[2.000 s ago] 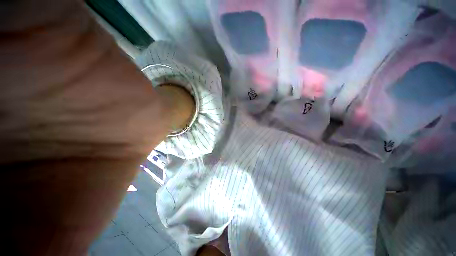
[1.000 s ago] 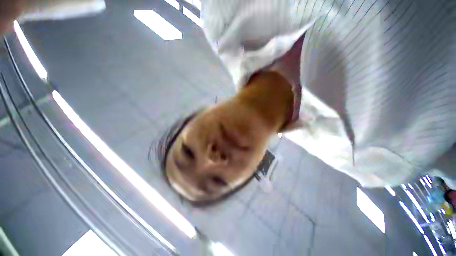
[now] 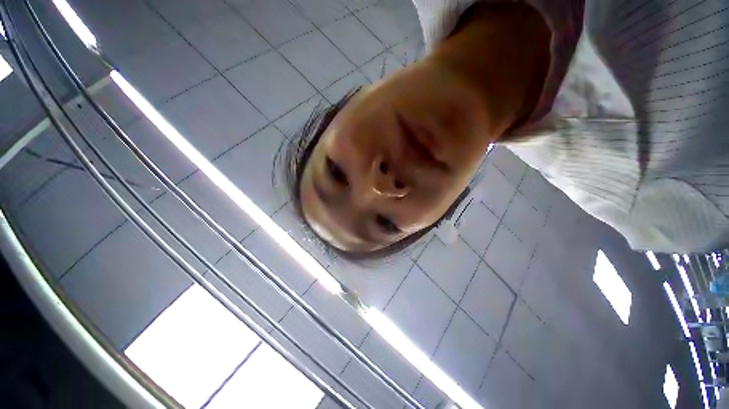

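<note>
Neither of my hands shows in the frame. No pink device, tray or box shows. The camera looks up from below at a person point(image 3: 384, 176), whose head and neck fill the middle, tilted over. The person wears a white striped garment point(image 3: 687, 136) that fills the upper right. What my hands hold cannot be seen.
Behind the person is a grey tiled ceiling point(image 3: 240, 104) with a long light strip point(image 3: 216, 180), metal rails point(image 3: 172, 192) and a bright rectangular panel point(image 3: 192, 343). A pale curved edge point(image 3: 72, 343) crosses the lower left. Small blurred shelving or equipment point(image 3: 711, 335) shows at the far right.
The view has turned from pink devices in clear bags and a striped sleeve up to the ceiling and a person. The hand that filled the left side is gone. The person has shifted up and right.
</note>
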